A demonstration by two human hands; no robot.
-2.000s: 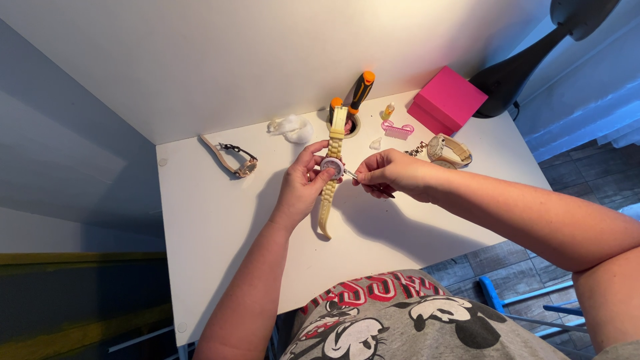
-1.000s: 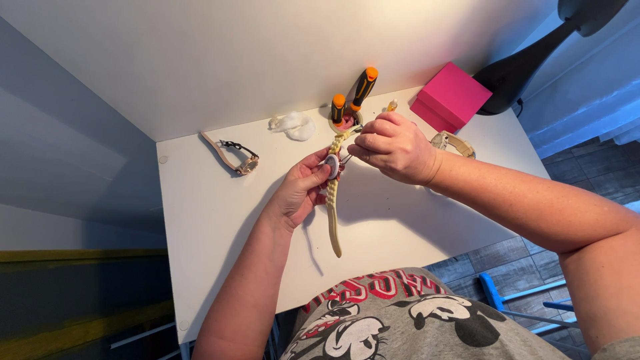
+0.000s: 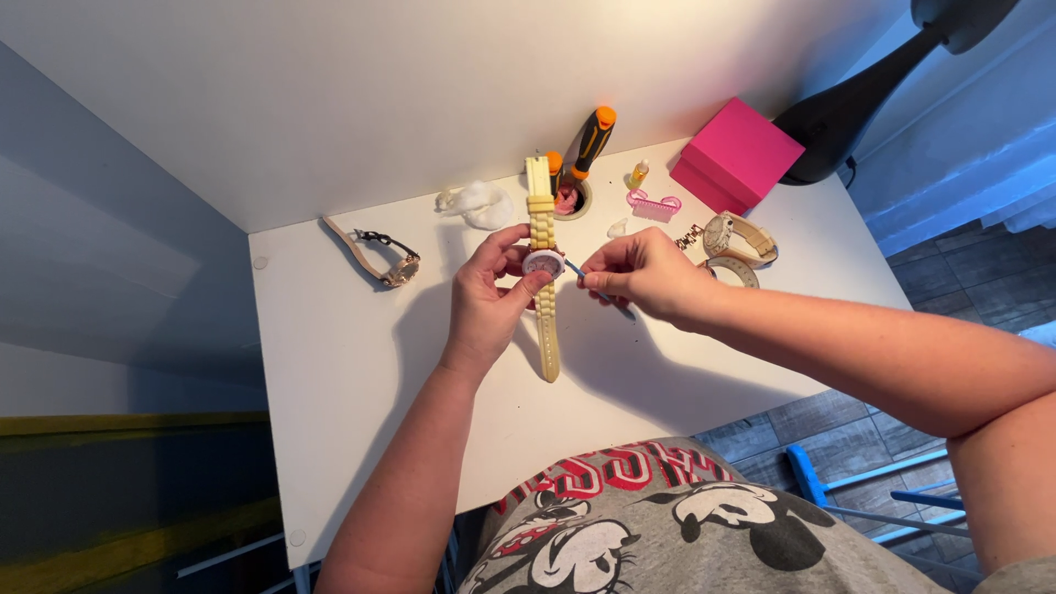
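Observation:
A wristwatch with a cream link-style strap [image 3: 549, 330] is in my left hand [image 3: 488, 293], whose thumb lies over the lower edge of the round dial. The strap runs up and down, its buckle end near the tool pot. My right hand [image 3: 639, 276] pinches a thin bluish tool [image 3: 575, 268], with its tip at the right side of the watch case. Its other end sticks out below my fingers. What exactly the tip touches is too small to tell.
On the white table [image 3: 330, 371] lie a watch [image 3: 400, 271], cotton wool [image 3: 487, 205], a pink nail brush [image 3: 654, 206], a small yellow bottle [image 3: 638, 174] and more watches [image 3: 738, 237]. An orange-and-black screwdriver [image 3: 594, 142] stands in a round pot [image 3: 584, 200] near a pink box [image 3: 734, 157] and black lamp [image 3: 850, 99].
My right hand has come down from above the watch to its right side. The watch, edge-on a second ago, now shows its dial. The pink nail brush is visible again.

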